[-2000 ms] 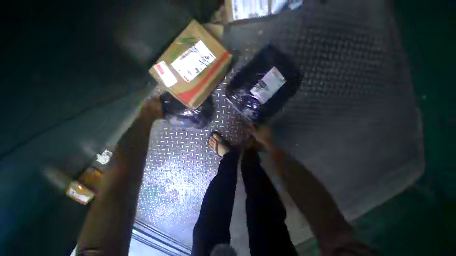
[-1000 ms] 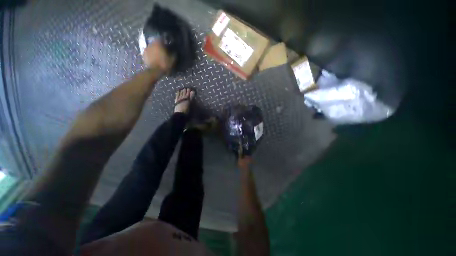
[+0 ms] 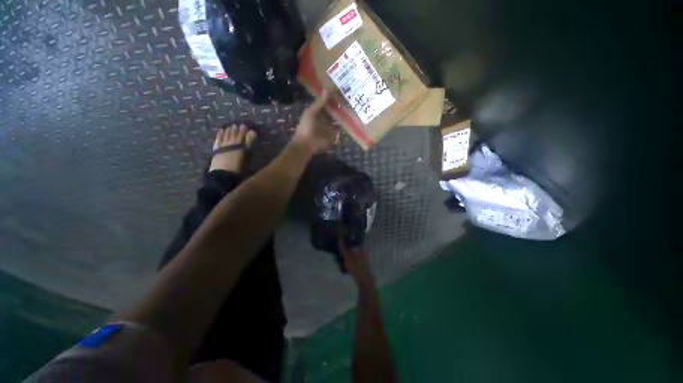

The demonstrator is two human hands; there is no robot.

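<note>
My left hand [image 3: 317, 129] is at the near edge of a brown carton [image 3: 401, 71] with a red stripe and white labels. Its fingertips meet the edge, but whether they grip it I cannot tell. My right hand [image 3: 355, 260] holds a small shiny black wrapped parcel [image 3: 346, 202] by its near end, above the tread-plate floor. My right fingers are partly hidden against the black plastic. A larger black poly mailer [image 3: 255, 48] with a white label lies left of the carton, cut off by the top edge.
A small labelled carton [image 3: 455, 148] and a crumpled grey-white poly mailer [image 3: 509, 198] lie right of the brown carton. The grey tread-plate floor [image 3: 112, 142] meets the green floor [image 3: 487, 322] at the lower right. My sandalled foot [image 3: 231, 148] stands left of my left arm.
My left hand has let go of the larger black mailer and moved right to the brown carton. My right hand still holds the small black parcel. The view is closer to the cartons.
</note>
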